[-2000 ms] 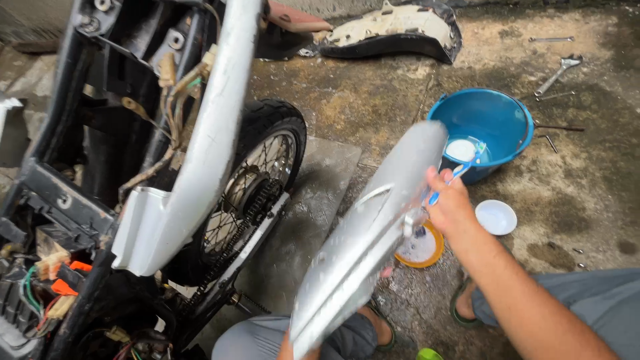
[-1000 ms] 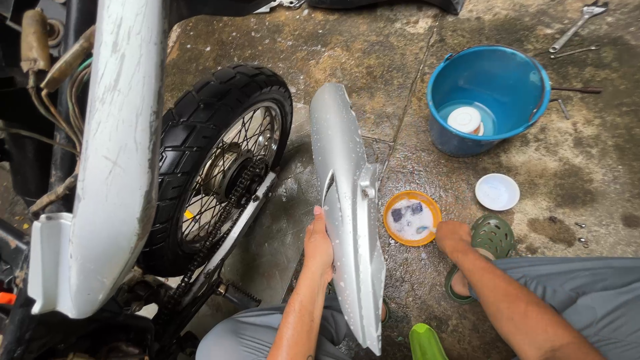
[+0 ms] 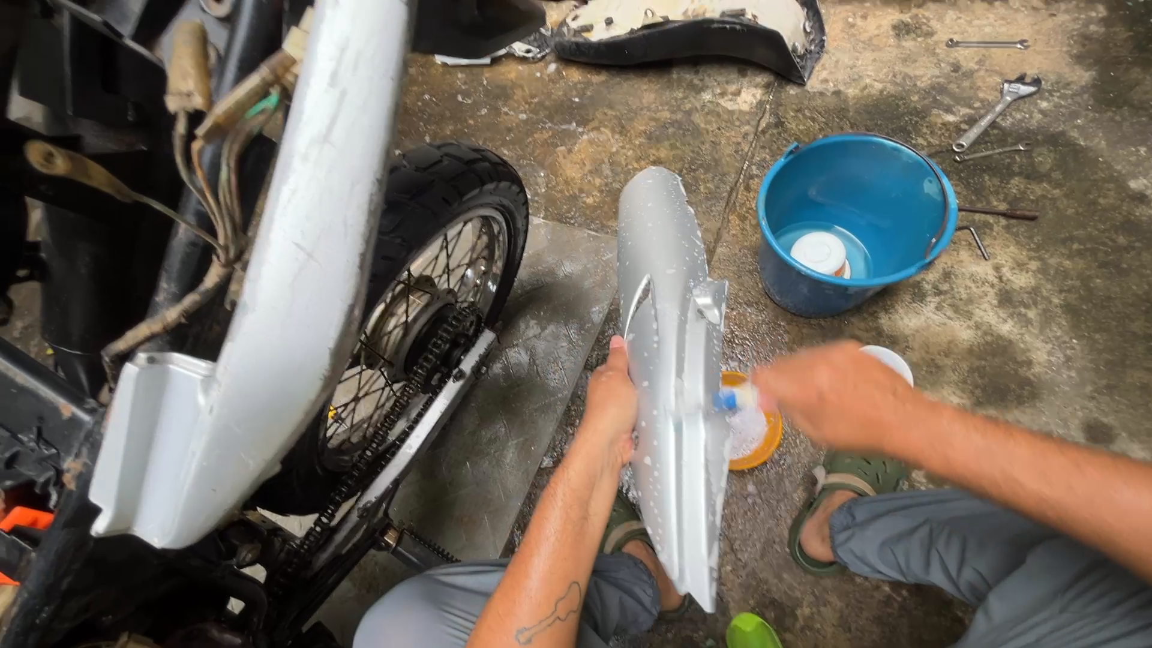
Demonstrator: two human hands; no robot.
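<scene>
My left hand (image 3: 614, 400) grips the left edge of a silver motorcycle side panel (image 3: 670, 360), which stands lengthwise between my legs with white droplets over its surface. My right hand (image 3: 823, 391), blurred, is closed on a small brush (image 3: 736, 397) with a blue part, at the panel's right edge. Below it, partly hidden by the panel and the hand, lies an orange dish (image 3: 765, 441) of foamy liquid. A white lid or saucer (image 3: 889, 363) shows behind my right hand. The blue bucket (image 3: 810, 292) beyond holds some water and a white round container (image 3: 820, 253).
At the left stands a partly stripped motorcycle with another silver panel (image 3: 297, 270), wires, a rear wheel (image 3: 459, 207) and a chain. An adjustable wrench (image 3: 990, 117), a spanner (image 3: 985, 43) and other tools lie at the upper right. A motorcycle seat (image 3: 684, 45) lies upside down at the top.
My right hand has moved from beside the orange dish up to the panel's right edge with the brush. My left hand still holds the panel.
</scene>
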